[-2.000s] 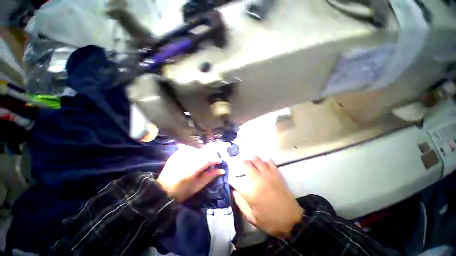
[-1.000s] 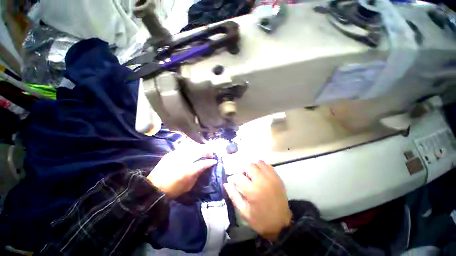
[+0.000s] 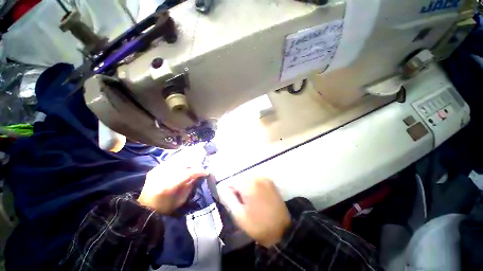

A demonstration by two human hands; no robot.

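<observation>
Navy shell fabric point(image 3: 69, 164) lies bunched left of the needle and runs under my left wrist. A pale strip or facing point(image 3: 205, 225) is joined to it and hangs toward me. My left hand point(image 3: 168, 185) holds the navy edge just in front of the needle area, fingertips pinched near the glare. My right hand point(image 3: 260, 209) is blurred, fingers curled, at the front edge of the bed, right of the fabric; whether it holds anything cannot be told. The presser foot and needle are lost in the lamp glare.
The cream sewing machine head point(image 3: 227, 47) spans the top, with purple-marked snips point(image 3: 124, 50) on it and a tension knob point(image 3: 176, 101). A control panel point(image 3: 438, 110) is at the bed's right end. A red tube-like item point(image 3: 356, 209) and grey fabric point(image 3: 439, 241) are below the bed.
The view has shifted right, so the machine sits further left. My right hand has curled and moved slightly toward me from the fabric edge. My left hand still holds the navy fabric.
</observation>
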